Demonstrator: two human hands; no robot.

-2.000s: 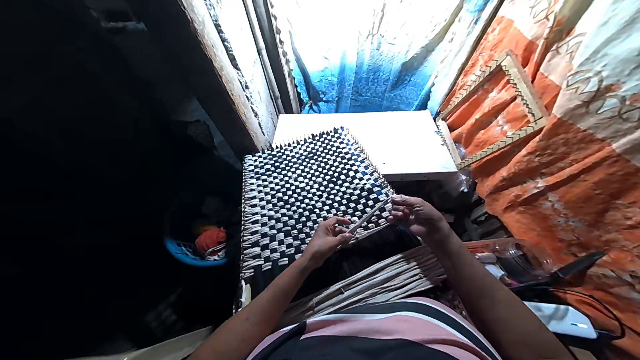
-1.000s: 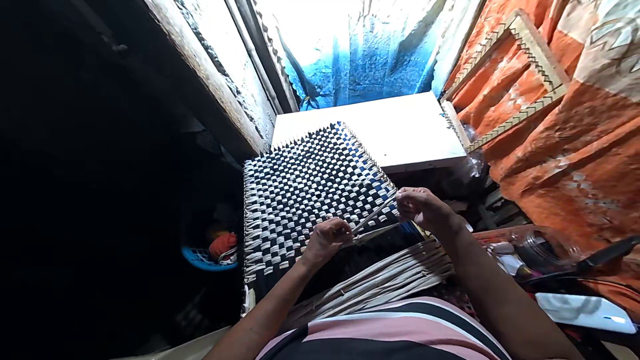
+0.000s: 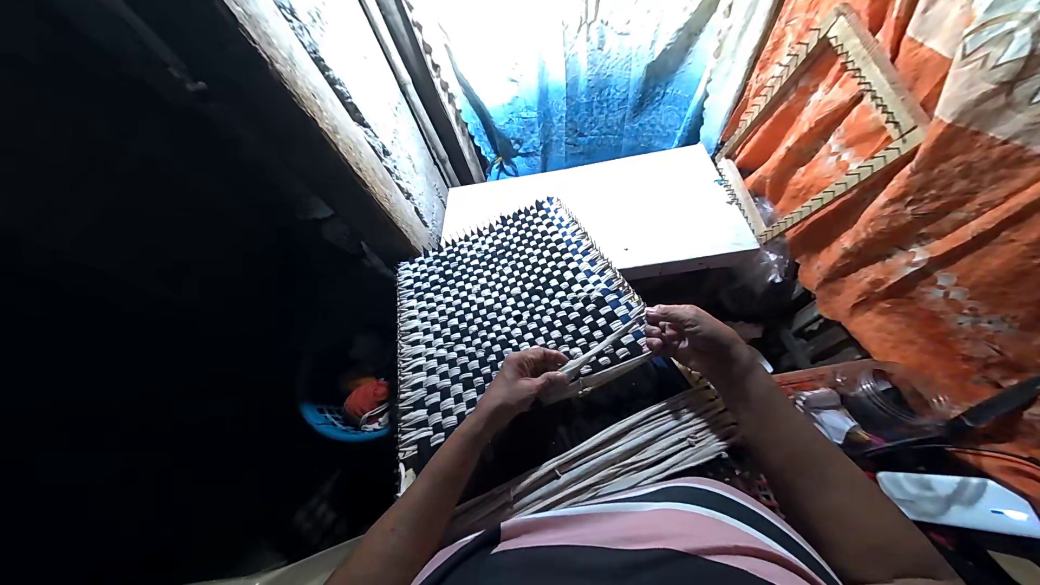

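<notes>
A black and white woven panel (image 3: 504,301) with loops along its edges lies in front of me on a nail-edged frame. My left hand (image 3: 528,378) grips a pale fabric strip (image 3: 597,353) between thumb and fingers, over the panel's near right part. At the panel's right corner, my right hand (image 3: 678,329) pinches the far end of that strip. The strip slants up to the right between both hands. Beneath them, a bundle of long pale strips (image 3: 626,447) lies across my lap. The fingertips of my right hand are partly hidden by the panel's corner loops.
Behind the panel stands a white tabletop (image 3: 650,211). An empty nail-edged wooden frame (image 3: 849,183) leans on the orange curtain (image 3: 918,276) at right. A blue basket (image 3: 341,426) holding orange material is at left. A clear plastic jar (image 3: 881,394) and a white object (image 3: 959,500) lie at right.
My right hand has moved to the panel's right corner, close against its edge loops. The strip stays between both hands.
</notes>
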